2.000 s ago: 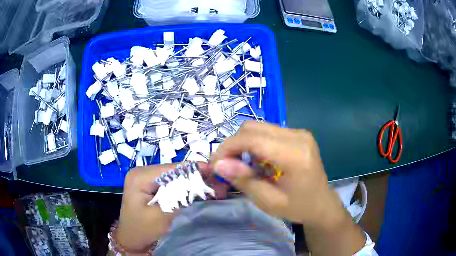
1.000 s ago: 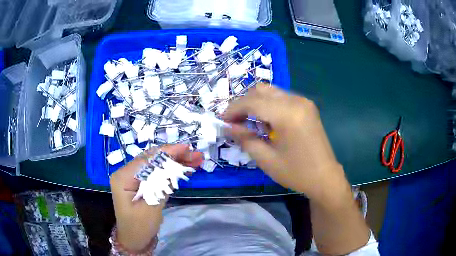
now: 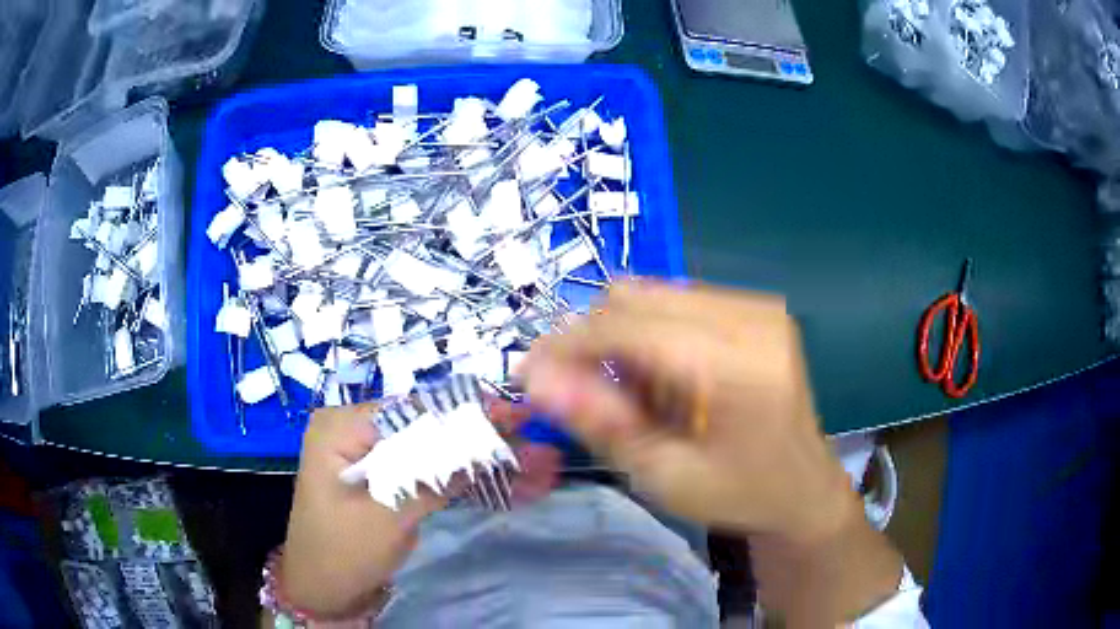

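My left hand [image 3: 356, 492] holds a fanned bunch of tagged metal pins [image 3: 430, 449] at the front edge of the blue tray [image 3: 209, 412], white tags towards me. My right hand [image 3: 688, 406] is just right of the bunch, blurred, fingers curled close to its right end. A small orange-yellow bit shows between the right fingers, perhaps a tool handle; what the fingertips hold is hidden. The tray is heaped with loose tagged pins [image 3: 424, 273].
Clear boxes stand left, one with tagged pins [image 3: 114, 283]. A clear box [image 3: 473, 49] and digital scale [image 3: 743, 55] are behind. Red scissors [image 3: 949, 344] lie right, bags of parts [image 3: 983, 62] far right. A packed carton [image 3: 135, 553] is lower left.
My right hand has come back from over the tray to beside the bunch. My left hand has moved slightly right and nearer to me. Thin rods now hang at the bunch's right end.
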